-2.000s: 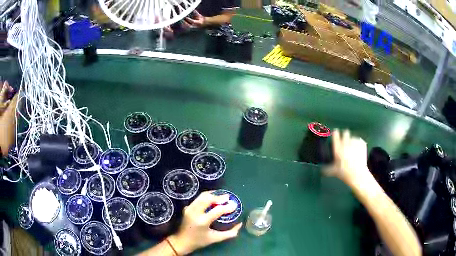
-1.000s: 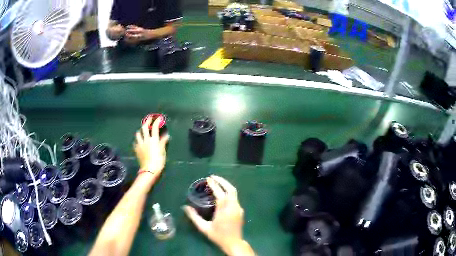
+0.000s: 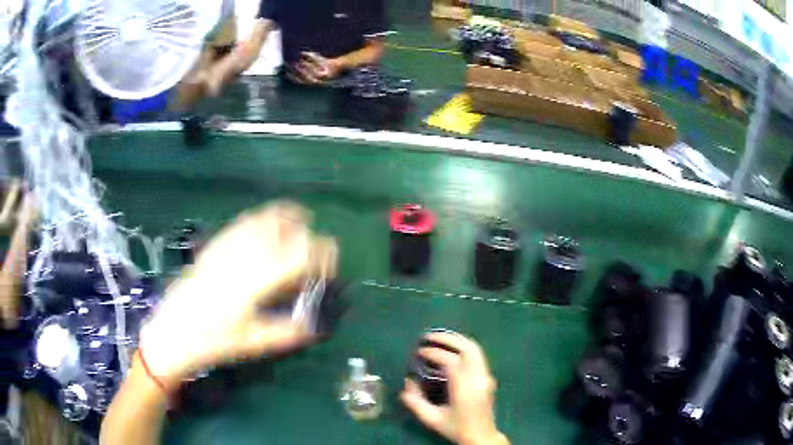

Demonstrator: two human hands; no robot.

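Observation:
My left hand [image 3: 243,287] is large and blurred at centre left, fingers closed around a dark cylindrical unit [image 3: 323,306] that is partly hidden and blurred. My right hand [image 3: 461,387] is at the lower middle, around another black cylindrical unit [image 3: 430,365] on the green bench. A unit with a lit red ring [image 3: 411,239] stands upright behind the hands. Two dark units stand upright to its right, one nearer [image 3: 496,256] and one farther right [image 3: 558,269]. A small clear bottle with a pale stem [image 3: 361,393] stands between my hands.
Clustered units [image 3: 113,348], partly hidden by my left hand, and hanging white cables [image 3: 52,148] are at left. A dark heap of units [image 3: 668,335] lies at right. Beyond the pale bench edge [image 3: 435,142] are a white fan [image 3: 135,39], a person [image 3: 326,39], a yellow sheet [image 3: 455,114] and cartons [image 3: 539,91].
My left hand has let go of the red-lit unit and moved nearer, now around a dark unit. My right hand stays around a unit. The view has turned left.

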